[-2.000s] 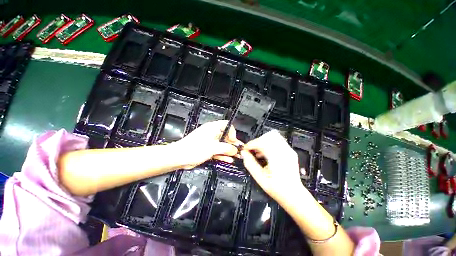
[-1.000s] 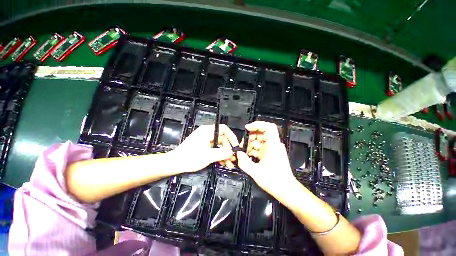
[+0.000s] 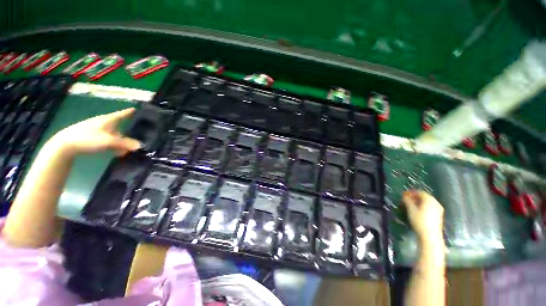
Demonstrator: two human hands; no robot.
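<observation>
The large black blister tray (image 3: 386, 239) lies flat with rows of phone-shaped pockets, many showing black housings. My left hand (image 3: 99, 134) is at its left side, thumb and finger on the edges of a black phone housing (image 3: 148, 127) at the left end of the middle row. Whether the housing is lifted is unclear. My right hand (image 3: 425, 214) is right of the tray, blurred, its fingertips close together at the loose small components (image 3: 413, 174). Whether it pinches one cannot be told.
A clear component tray (image 3: 470, 206) lies right of the loose parts. Red-edged phone assemblies (image 3: 148, 66) stand along the far belt, more at the right. A pale post (image 3: 485, 113) slants in at right. Another black tray (image 3: 27, 113) is at left.
My hands have parted from the tray's middle. My left hand moved to the tray's left edge, my right hand to the loose parts. The housing held between them is gone from there.
</observation>
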